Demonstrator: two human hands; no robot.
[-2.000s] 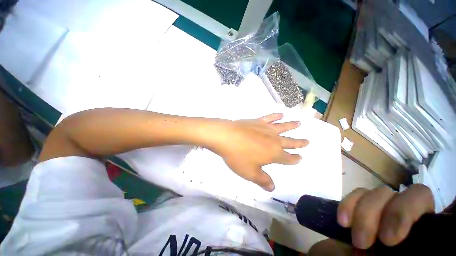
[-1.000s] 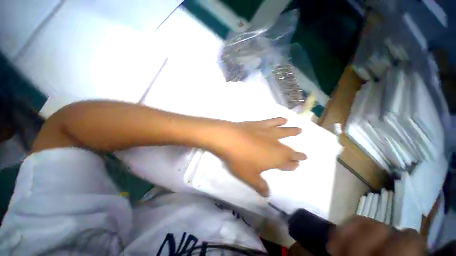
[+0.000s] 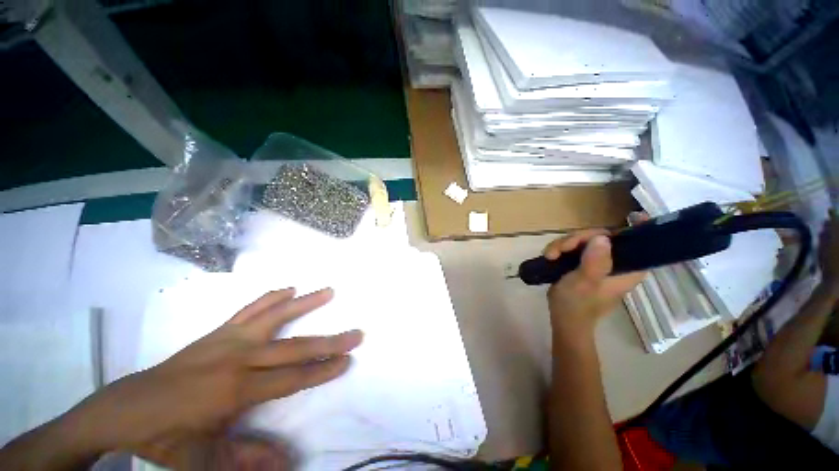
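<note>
A glossy white plastic panel (image 3: 405,368) lies in front of me. My left hand (image 3: 267,354) is spread over its left part, fingers apart, holding nothing visible. My right hand (image 3: 584,276) grips a black electric screwdriver (image 3: 662,241) to the right of the panel, raised, its thin bit pointing left and clear of the panel. A black cord loops from its rear. An open clear tray of small screws (image 3: 316,199) and a crumpled clear bag of screws (image 3: 202,216) sit beyond the panel.
Stacked white housings (image 3: 561,120) stand on brown cardboard (image 3: 432,175) at the back right, with more white housings near my right hand. A cream stub (image 3: 378,198) is beside the screw tray. A metal post rises at the back left. Another person's arm (image 3: 800,340) shows at the right edge.
The view has swung to the right. The screwdriver, earlier with its tip near the panel's front edge, is now raised to the right, away from the panel. The left hand remains spread over the panel.
</note>
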